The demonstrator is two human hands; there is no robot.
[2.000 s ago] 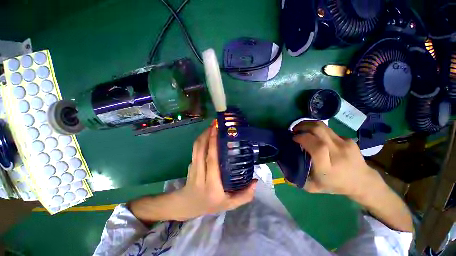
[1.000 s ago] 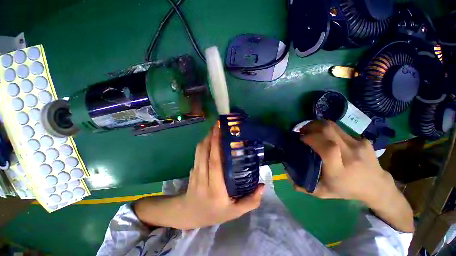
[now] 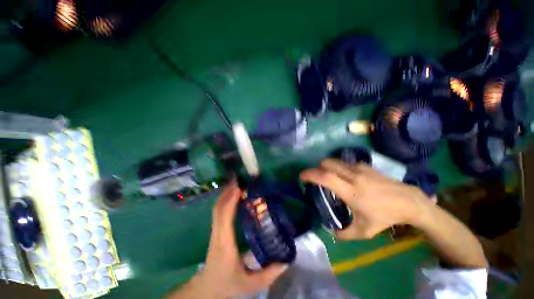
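The picture is blurred. My left hand (image 3: 225, 251) holds the slatted cage of a dark desk fan (image 3: 268, 230), with orange glow through its slats. My right hand (image 3: 375, 198) grips the fan's dark rounded base (image 3: 328, 207). The cage's top edge is at the lower end of the off-white buffing wheel (image 3: 245, 149); the blur hides whether they touch. The green and black bench buffer (image 3: 170, 172) lies left of the wheel. Small red and green lights show on the controller (image 3: 196, 193) at its lower side.
Several dark fans (image 3: 421, 125) stand on the green bench (image 3: 246, 64) at the right. A flat dark oval plate (image 3: 278, 125) lies behind the wheel. A round sticker sheet (image 3: 73, 219) is far left. A white label (image 3: 387, 165) lies behind my right hand.
The view has shifted, so the bench things sit lower and more fans show at the top left. The fan has tilted in my hands, and its base is turned more upright.
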